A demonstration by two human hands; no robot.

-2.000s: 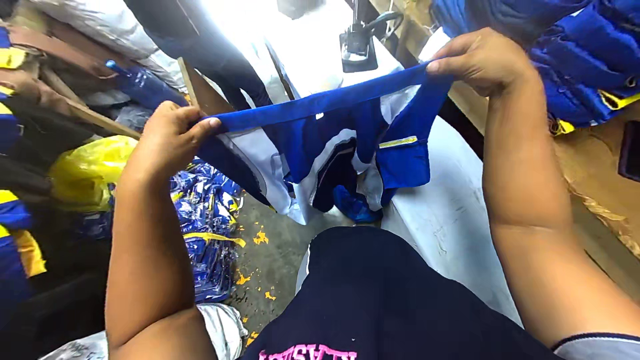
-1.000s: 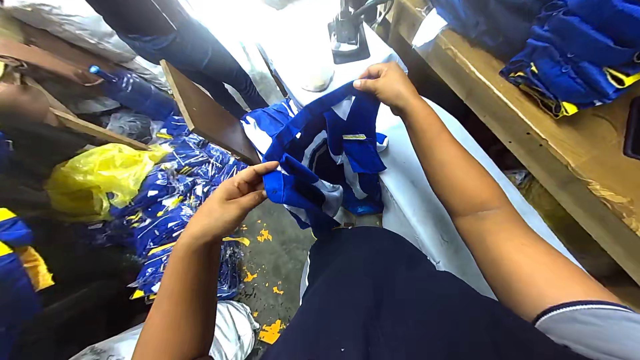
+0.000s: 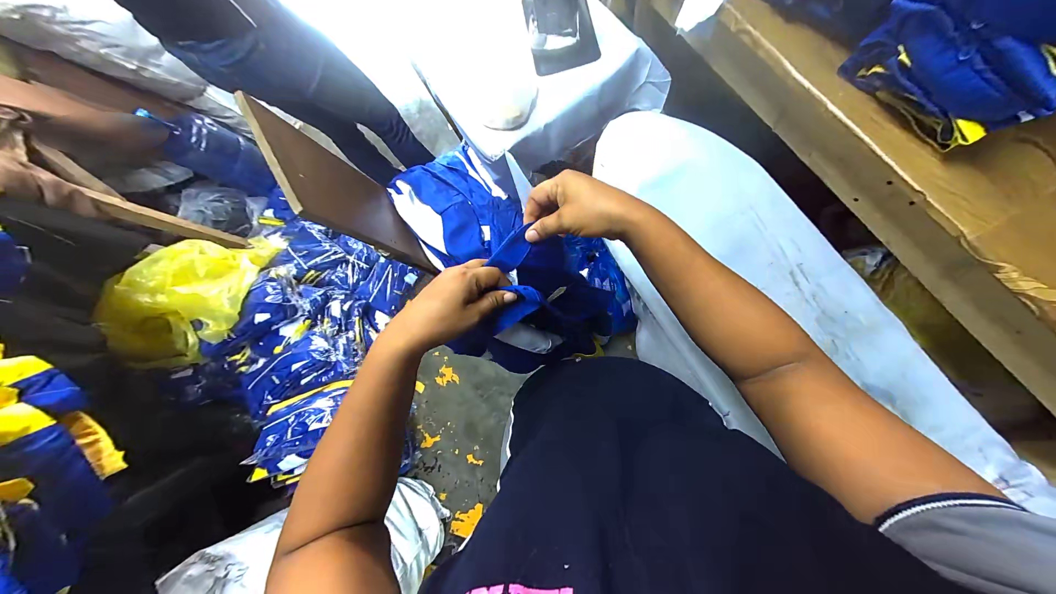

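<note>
A blue and white fabric garment (image 3: 462,206) hangs in front of my body, partly bunched up. My left hand (image 3: 458,305) pinches a blue edge of it between thumb and fingers. Up and to the right of it, my right hand (image 3: 577,206) pinches another part of the same blue strip. The strip runs between the two hands, and the garment's lower folds hang below them. How the folds lie underneath is partly hidden by my left hand.
Plastic-wrapped blue garments (image 3: 305,330) are piled at left beside a yellow plastic bag (image 3: 181,297). A brown board (image 3: 330,181) juts out near the garment. A white-covered surface (image 3: 726,214) lies at right, before a wooden table (image 3: 874,165) bearing blue garments. A person's legs (image 3: 289,66) show beyond.
My hands have come close together from a wide spread. The garment was stretched out along its blue band two seconds ago and is now gathered. The view has shifted.
</note>
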